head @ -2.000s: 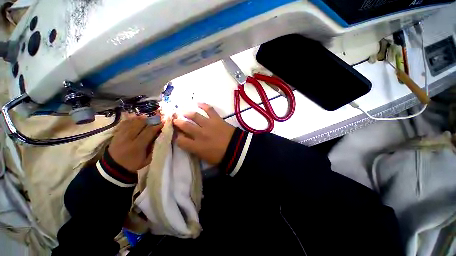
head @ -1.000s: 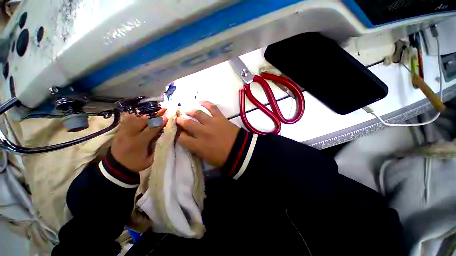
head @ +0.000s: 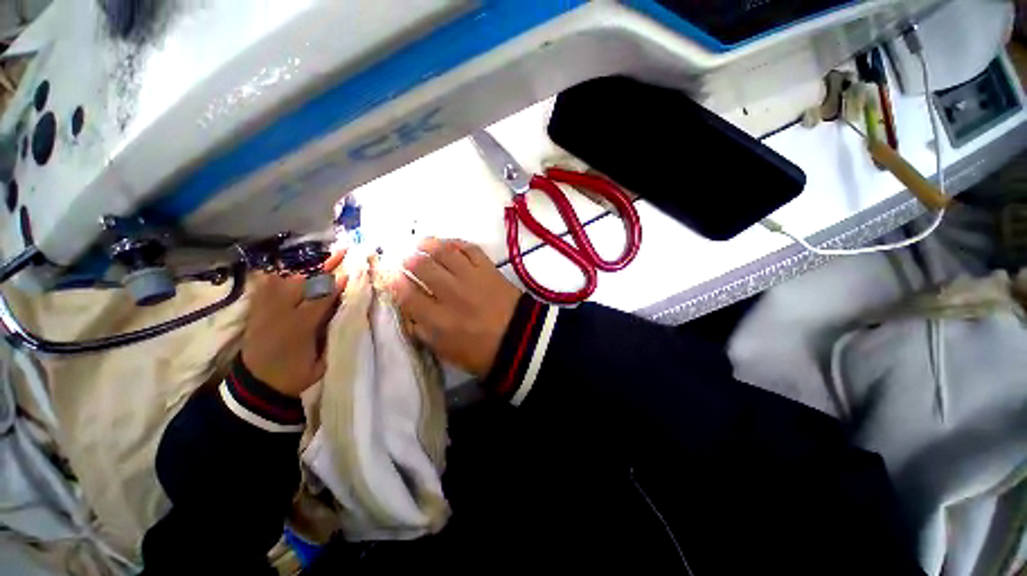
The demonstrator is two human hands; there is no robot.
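Observation:
The garment piece point(head: 377, 450), pale grey-white with tan fuzzy edges, runs from the needle area down toward my lap. My left hand point(head: 287, 326) is on its left side, fingertips close to the needle, with a small grey block beside them. My right hand point(head: 456, 298) pinches the cloth edge just right of the needle. The needle area point(head: 351, 242) of the sewing machine point(head: 372, 84) is lit so brightly that the presser foot and the exact fingertip contact are hidden.
Red-handled scissors point(head: 574, 236) lie right of my right hand. Beyond are a black phone point(head: 676, 158) with a white cable point(head: 856, 250) and a wooden-handled tool point(head: 910, 174). A curved metal bar point(head: 135, 338) is at left. Tan cloth point(head: 124, 394) heaps left; a grey-white bundle point(head: 890, 349) lies right.
The camera view has shifted slightly. The cloth between my hands lies flatter and wider, its tan edge less raised. Both hands stay at the needle, the right one drawn slightly back from it.

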